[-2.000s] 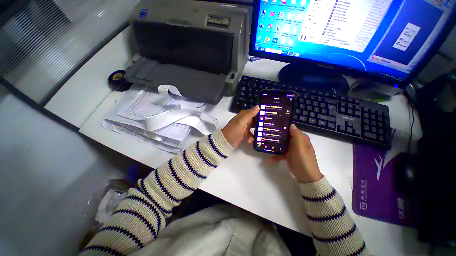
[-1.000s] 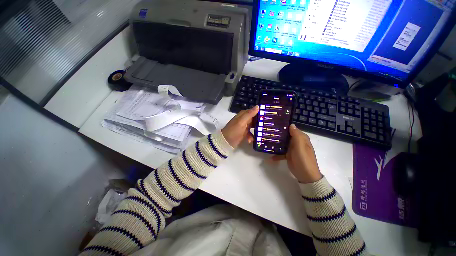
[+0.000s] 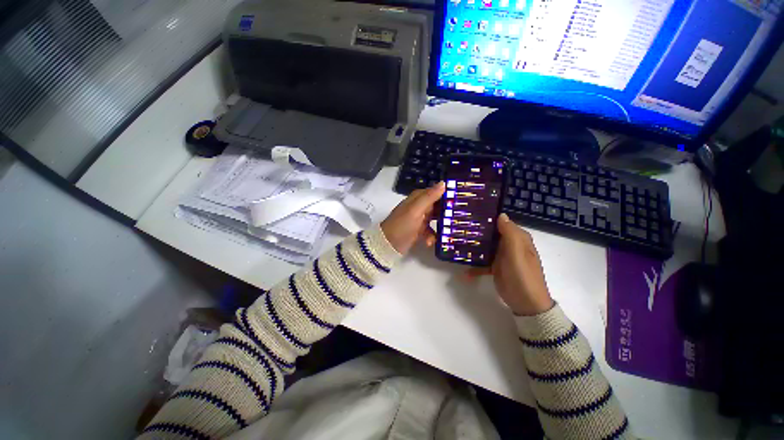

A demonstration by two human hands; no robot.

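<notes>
A black smartphone (image 3: 470,209) is held upright in front of the keyboard's left part, its dark screen lit with a list of rows. My left hand (image 3: 415,222) grips its left edge, with the thumb on the front near the upper left. My right hand (image 3: 519,263) grips its lower right edge, with the thumb at the side. The fingers behind the phone are mostly hidden.
A black keyboard (image 3: 567,191) lies below the monitor (image 3: 559,51). At left are a grey printer (image 3: 318,77), a black roll (image 3: 203,137) and papers (image 3: 225,191) with a white curled strip (image 3: 292,204). A dark mouse (image 3: 698,298) sits on the purple mat (image 3: 640,322) at right.
</notes>
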